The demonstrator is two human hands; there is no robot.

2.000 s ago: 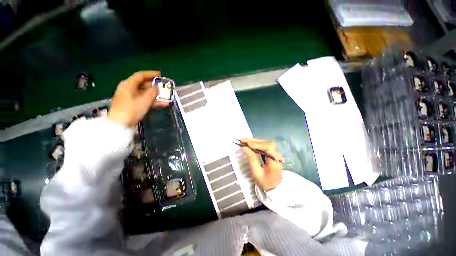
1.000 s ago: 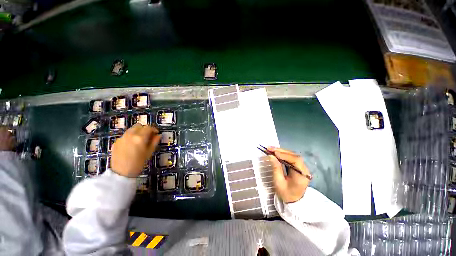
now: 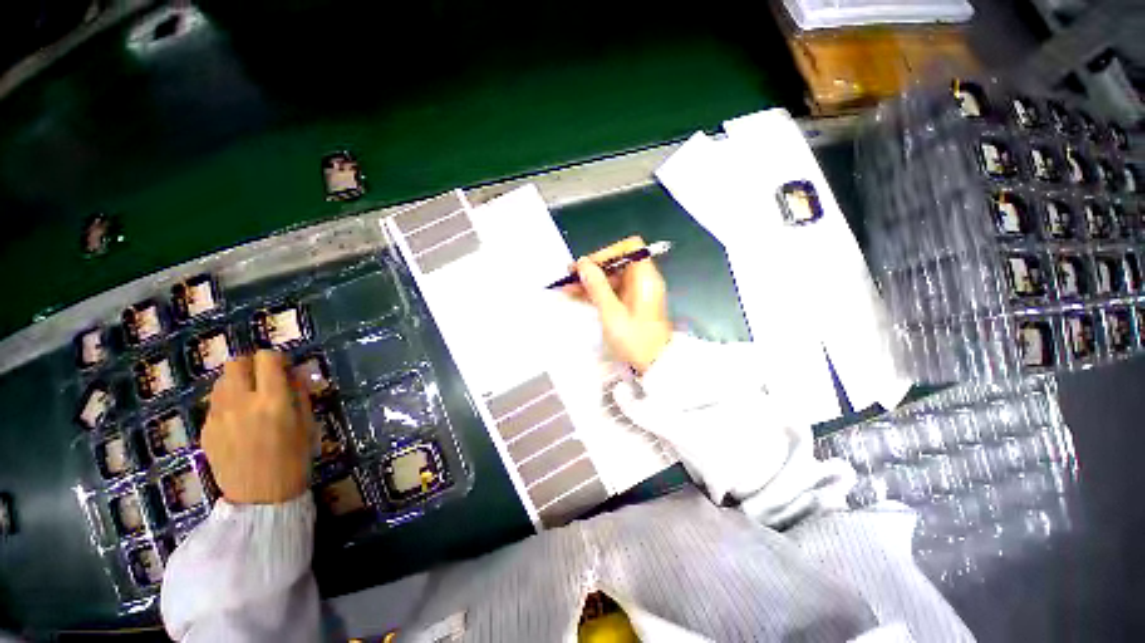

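Observation:
My left hand (image 3: pixel 260 430) is over the clear blister tray (image 3: pixel 455 484), back up and fingertips down among the square black housings; whether it grips one is hidden. A housing (image 3: pixel 409 472) sits in the tray's lower right pocket. My right hand (image 3: pixel 632 310) holds dark tweezers (image 3: pixel 609 265) like a pen, their tip over the white part of the sheets. The adhesive label sheet (image 3: pixel 542 450) shows grey-brown rectangles at its upper and lower ends. The white release liner sheet (image 3: pixel 521 232) lies along its right side. No adhesive piece can be made out at the tip.
White paper sheets (image 3: pixel 797 289) bear a single housing (image 3: pixel 799 202). Stacked blister trays (image 3: pixel 935 239) with housings stand at the right, an empty blister tray (image 3: pixel 967 471) below them. Housings (image 3: pixel 342 176) lie on the green conveyor (image 3: pixel 527 107) beyond the pale rail (image 3: pixel 270 255).
My left hand, which held a housing up beside the label sheet, is now down over the tray. My right hand with the tweezers is farther up the sheets. The camera view has shifted and tilted.

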